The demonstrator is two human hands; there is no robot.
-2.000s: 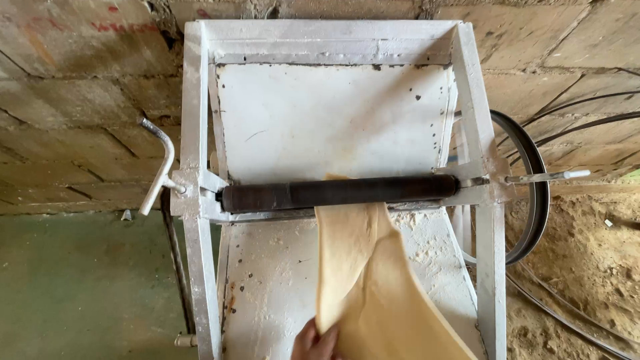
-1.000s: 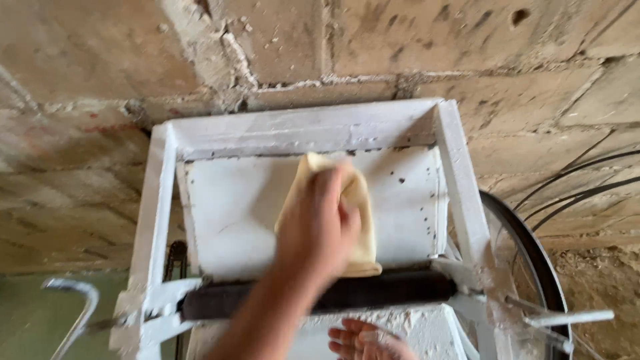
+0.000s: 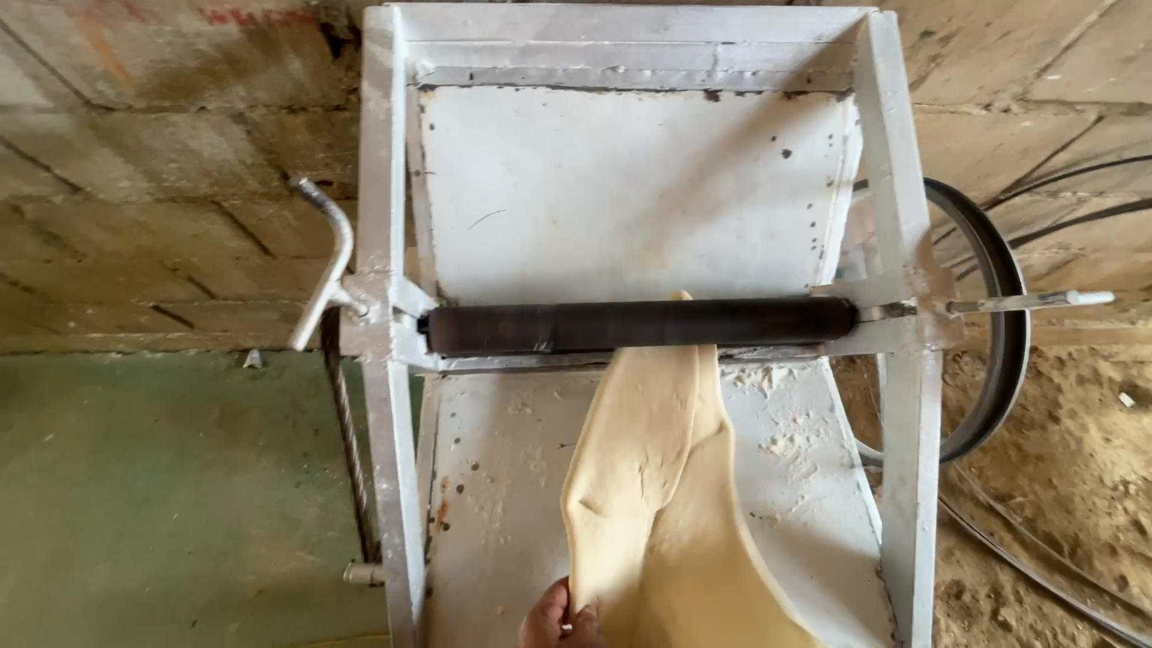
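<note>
A long folded sheet of pale dough hangs out from under the dark roller of a white-painted dough sheeter, over its lower tray. A small tip of dough shows just above the roller. At the bottom edge my left hand pinches the dough's left edge between thumb and fingers; the rest of that hand is cut off by the frame. My right hand is out of view. The dough widens toward the bottom right and leaves the frame there.
White metal frame posts flank the roller. A bent handle sticks out at left, a metal rod at right beside a large black wheel. Behind stands a block wall. Flour bits lie on the lower tray.
One second ago a hand was on folded dough on the upper plate, with another hand below the roller. Now the dough extends below the roller and the upper plate shows no hand.
</note>
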